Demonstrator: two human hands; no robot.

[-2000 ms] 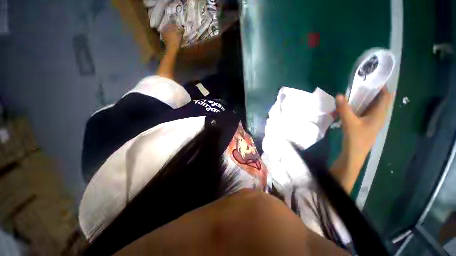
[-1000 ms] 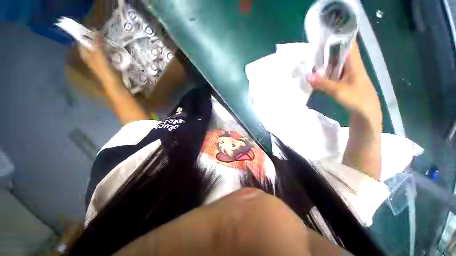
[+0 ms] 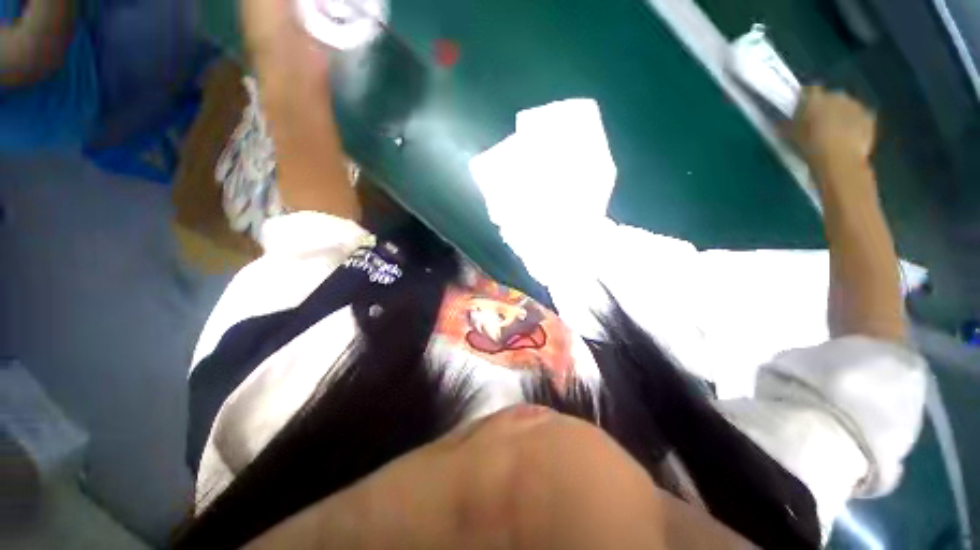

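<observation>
My left hand [image 3: 271, 15] is mostly cut off by the top edge; the forearm reaches up past the carton. A white ringed housing head [image 3: 344, 15] shows just right of it, over the green table, also cut off; whether my left hand holds it cannot be told. My right hand [image 3: 836, 127] is closed on the near end of a blurred white housing piece [image 3: 765, 67], over the pale strip at the table's far side. A white cloth [image 3: 559, 183] lies crumpled from the table's middle down to its near edge.
The brown carton [image 3: 204, 161] with white housings [image 3: 245, 167] stands left of the table, partly behind my left forearm. A person in blue [image 3: 129, 86] is at the top left. A small red mark [image 3: 446, 52] shows on the green table [image 3: 688, 172].
My left hand has moved from the carton up and right to the table side. My right hand has moved right and away from the cloth. The view has shifted.
</observation>
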